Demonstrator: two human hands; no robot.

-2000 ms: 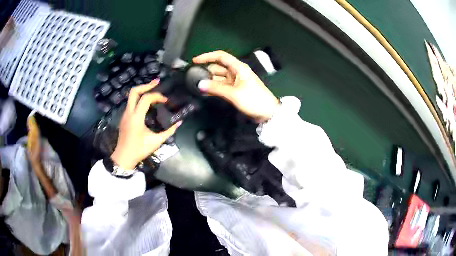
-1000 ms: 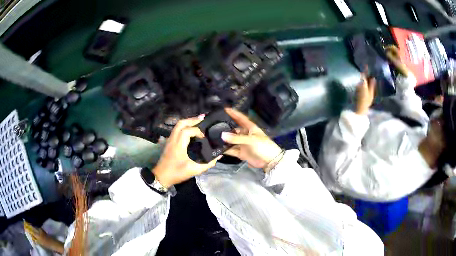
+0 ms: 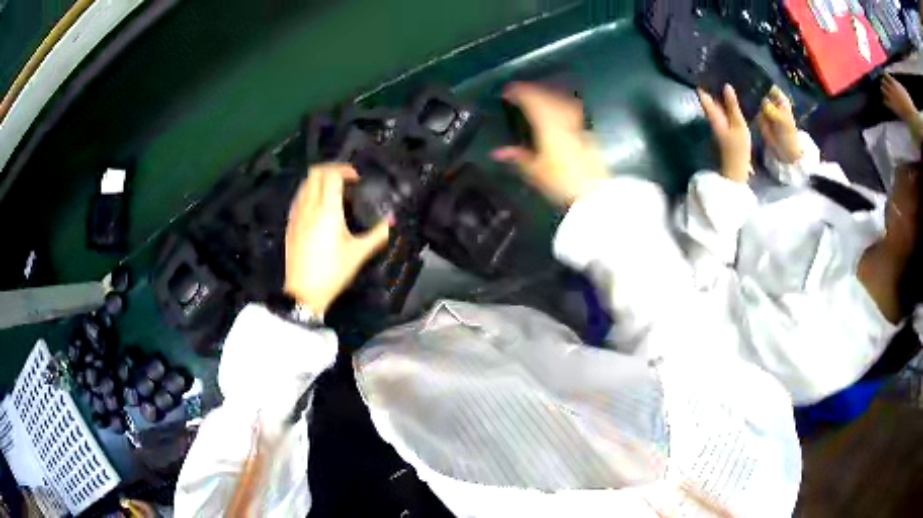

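My left hand (image 3: pixel 326 238) has its fingers and thumb around a blurred black housing (image 3: pixel 372 198), over the left-middle of the pile. My right hand (image 3: pixel 559 147) is blurred, its thumb and fingers apart, over a dark housing right of the pile; whether it grips this housing cannot be told. Several black housings lie heaped in front of me; one with a domed centre (image 3: pixel 189 288) lies at the pile's left end and another (image 3: pixel 476 218) between my hands. Glossy black caps (image 3: pixel 147 382) lie loose at the lower left.
A white parts tray (image 3: pixel 63 435) is at the lower left. A dark unit with a white label (image 3: pixel 107 218) is on the green conveyor, near a grey bracket (image 3: pixel 56 303). At right, a neighbour's hands (image 3: pixel 744 132) are beside dark parts (image 3: pixel 708 61) and a red tray (image 3: pixel 832 46).
My hands were together on one housing and are now apart. The left is over the pile; the right has moved right and forward. The view has turned and shifted right.
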